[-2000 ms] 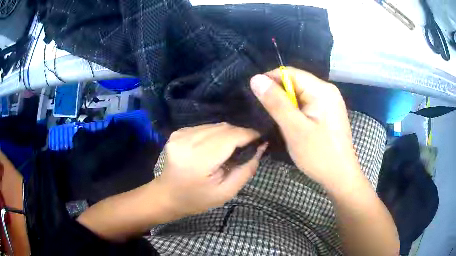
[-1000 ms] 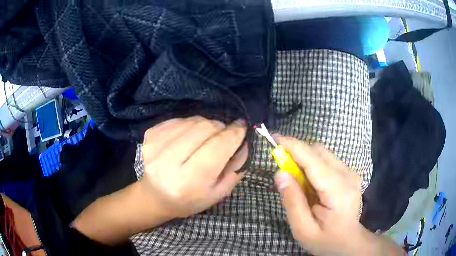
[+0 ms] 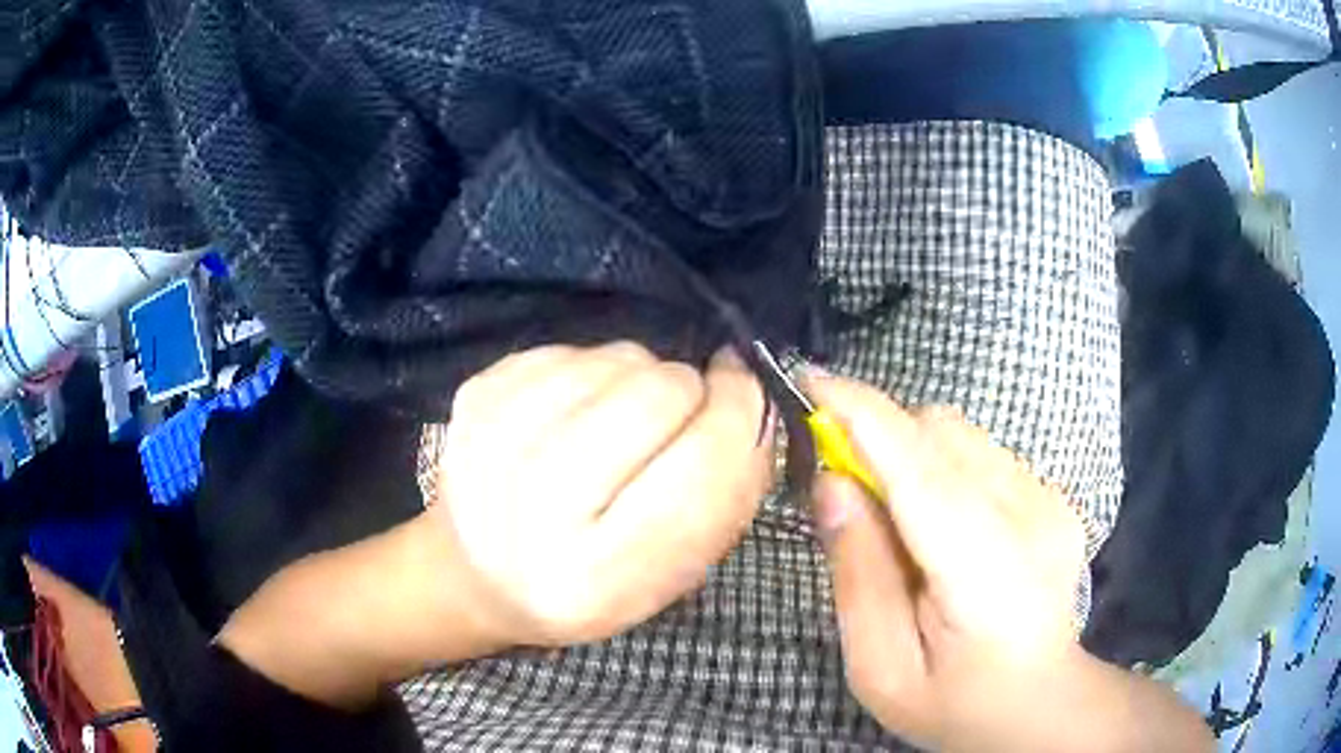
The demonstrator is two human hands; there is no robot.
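Note:
The dark garment [image 3: 338,191] with a faint pale check hangs from the table over my lap. My left hand [image 3: 610,478] is closed on its lower edge, and the fingers hide the gripped part. My right hand [image 3: 956,552] holds the seam ripper [image 3: 843,449] by its yellow handle. Its thin metal tip points up and left and is at the garment's dark edge, just right of my left fingertips. Whether the tip is in the stitches, I cannot tell.
The white table edge [image 3: 1059,15] runs along the top. A black-and-white checked apron [image 3: 971,280] covers my lap. Black cloth [image 3: 1213,427] lies at the right. A blue ribbed crate [image 3: 213,427] and an orange surface [image 3: 111,662] are at the left.
Since two seconds ago the seam ripper has come down from above the garment to its edge, and the garment has shifted left. In the last second the hands moved little; the ripper's tip turned slightly.

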